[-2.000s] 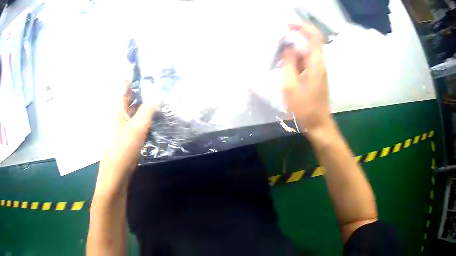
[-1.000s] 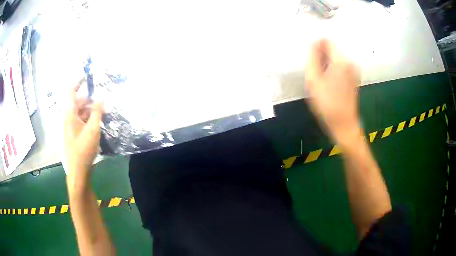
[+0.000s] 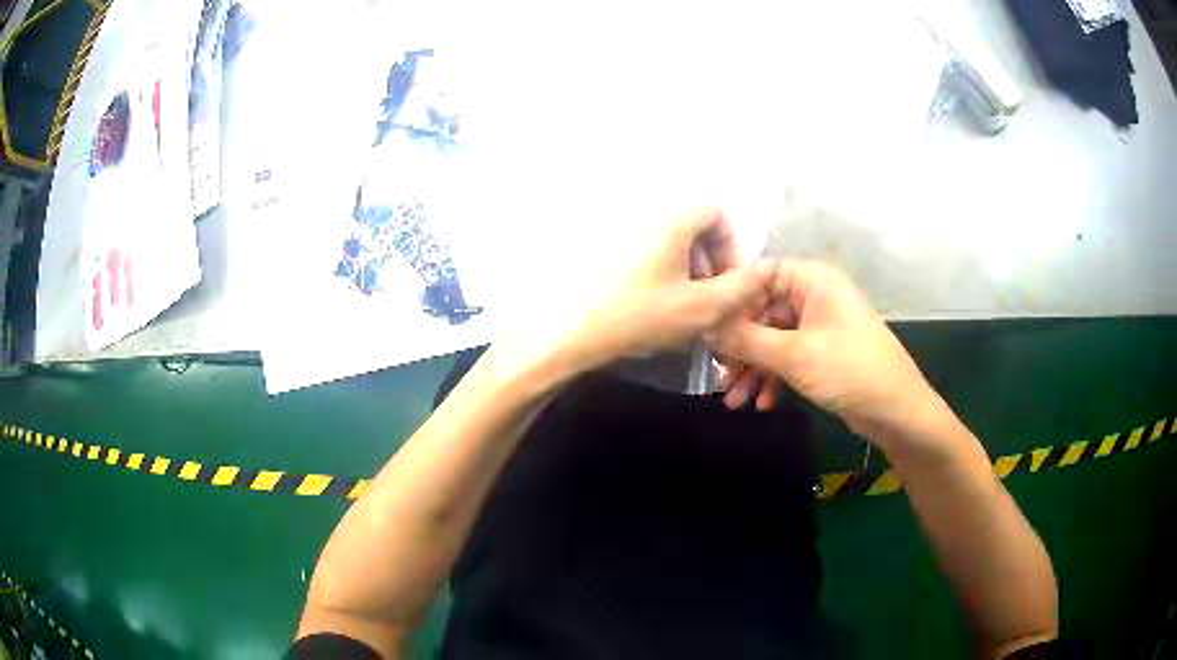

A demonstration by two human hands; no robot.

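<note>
My left hand [image 3: 691, 297] and my right hand [image 3: 807, 342] meet at the table's front edge, fingertips close together. They pinch a small clear plastic piece [image 3: 701, 370], whose shiny end shows below my fingers; the rest is hidden by the fingers and glare. Left of my hands, dark pieces under crinkled clear plastic [image 3: 398, 245] lie on a white printed sheet [image 3: 303, 342]. Nobody's hand touches them. The sheet's front corner hangs over the table edge.
Sheets with red drawings [image 3: 142, 277] lie at the left of the pale table [image 3: 1033, 264]. A clear-wrapped item [image 3: 975, 84] lies at back right, near folded dark fabric [image 3: 1078, 58]. Yellow-black tape [image 3: 265, 481] crosses the green floor.
My left hand has let go of the crinkly bag with dark pieces, which now lies on the sheet. Both hands have come together over the front edge. The view has shifted.
</note>
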